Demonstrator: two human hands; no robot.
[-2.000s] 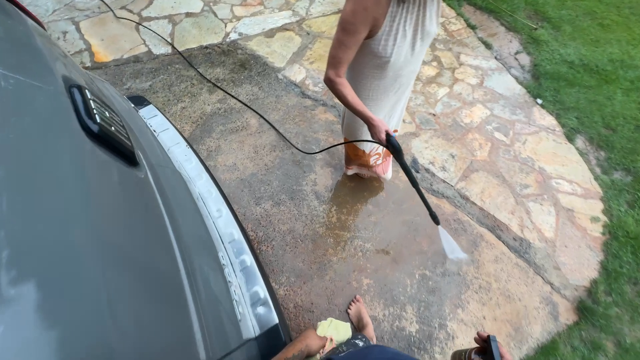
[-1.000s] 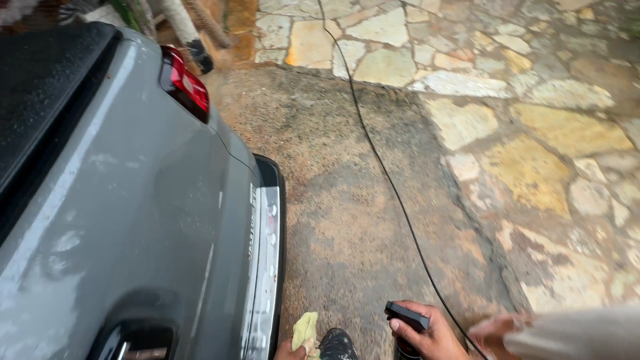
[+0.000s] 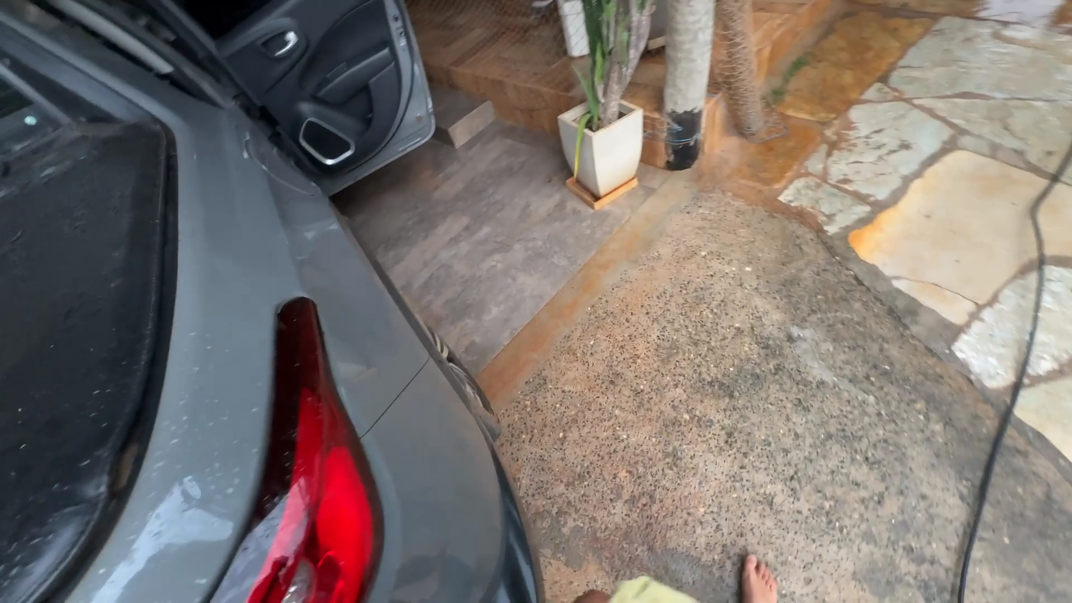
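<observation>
At the bottom edge, a sliver of my left hand [image 3: 592,596] shows against a pale yellow-green cloth [image 3: 649,591], which it holds; most of the hand is cut off by the frame. My right hand is out of view. To the left stands a wet grey car [image 3: 419,469] with a red tail light [image 3: 335,494] and a dark rear window [image 3: 75,318]. Its side door [image 3: 343,92] hangs open farther forward. My bare foot [image 3: 758,579] rests on the rough concrete right of the cloth.
A white square planter [image 3: 610,155] with a tall plant stands beyond the car, beside a pale post [image 3: 688,75] with a black base. A black hose [image 3: 1005,410] runs along the right, over concrete [image 3: 712,377] and stone paving [image 3: 946,226].
The view has swung left along the car, bringing the open door and planter in. My right hand, which held a black object a second ago, and the person with the spraying wand have left view.
</observation>
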